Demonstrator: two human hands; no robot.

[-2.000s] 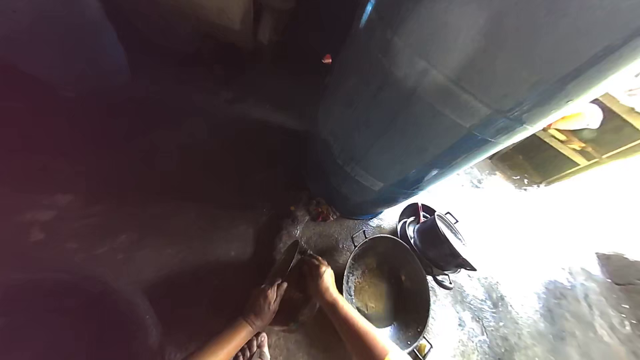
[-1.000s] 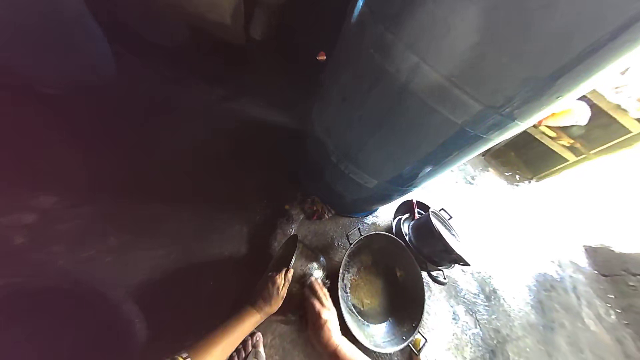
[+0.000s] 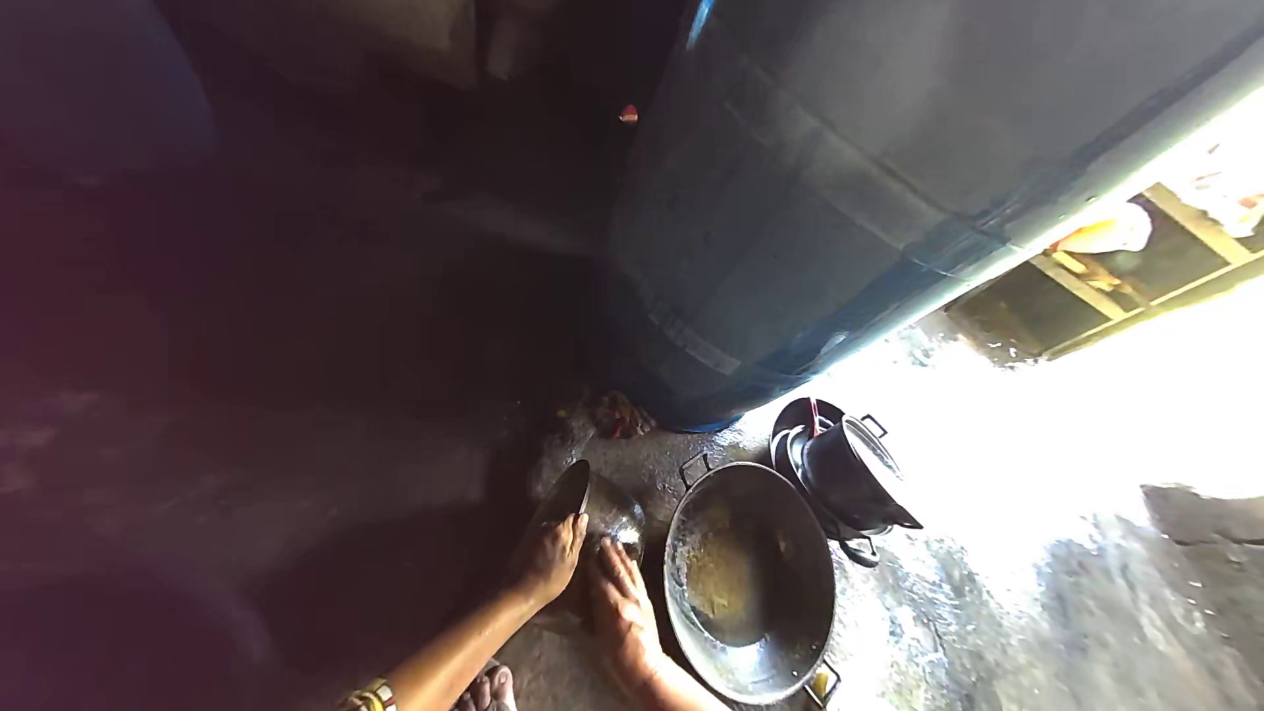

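A rounded metal bowl or pot [image 3: 614, 509] stands tilted on its side, its rim to the left and its shiny outer bottom to the right. My left hand [image 3: 555, 555] grips it by the rim, thumb on the outer side. My right hand [image 3: 622, 602] lies with extended fingers against the outer bottom; whether anything is under the palm is hidden. Just right of my right hand rests a large two-handled metal wok [image 3: 750, 583] with murky brownish liquid in it.
Stacked dark pots and pans [image 3: 849, 474] sit beyond the wok on the right. A tall blue drum [image 3: 790, 217] rises from the wet concrete floor [image 3: 997, 612]. A wooden frame [image 3: 1106, 286] lies at the upper right. My bare foot [image 3: 489, 689] shows at the bottom; the left side is very dark.
Two seconds ago my hands were close together near the bowl; now my right hand lies flatter on its outer bottom, and the bowl's shiny underside shows more. The wok and stacked pots stay in place.
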